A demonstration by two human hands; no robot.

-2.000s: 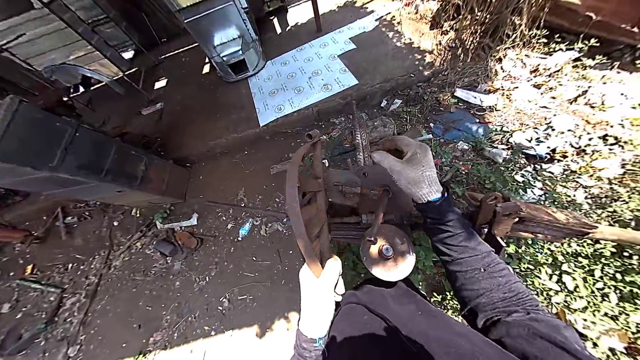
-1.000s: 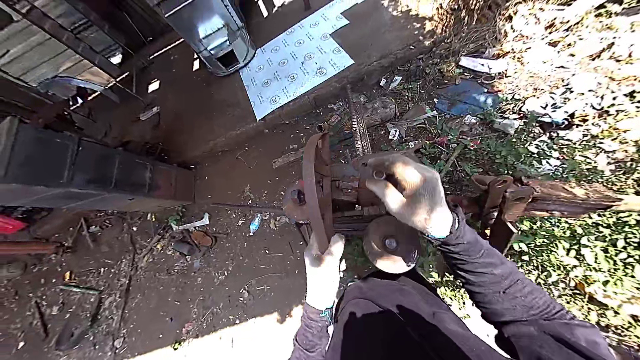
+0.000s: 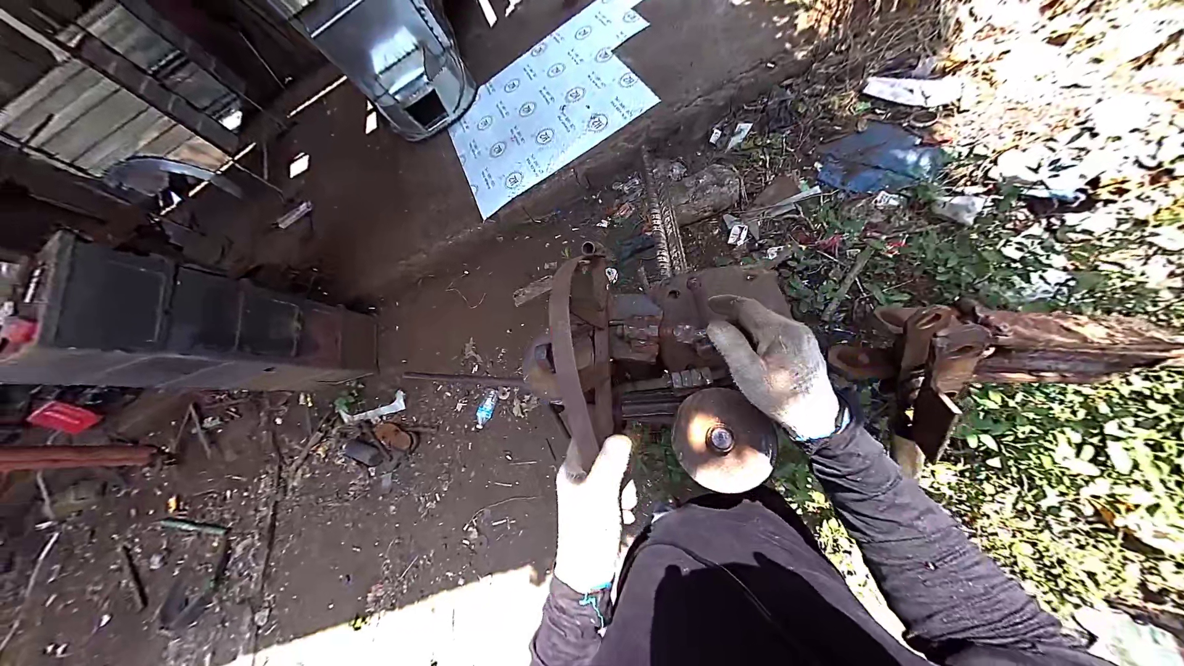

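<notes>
My left hand (image 3: 592, 518), in a pale work glove, grips the near end of a curved, rusty metal strip (image 3: 566, 361). The strip bows along the left side of a rusty metal machine (image 3: 680, 324). My right hand (image 3: 777, 365), gloved too, rests with its fingertips at the machine's right part; its thumb and fingers are apart, and I see nothing held in it. Just below that hand is a round metal disc (image 3: 725, 439) with a bolt at its centre. Another rounded part (image 3: 544, 365) lies partly hidden behind the strip.
Rusty metal pieces (image 3: 943, 351) stand at the right. A long dark metal box (image 3: 194, 319) lies at the left. Ahead are a printed sheet (image 3: 555, 106) and a sheet-metal duct (image 3: 407, 65). A rebar length (image 3: 664, 217) lies beyond the machine, with litter and plants at the right.
My right hand, earlier over the machine's top with a small ring-like part at its fingers, has moved down toward the disc. My left hand has stayed on the strip's near end.
</notes>
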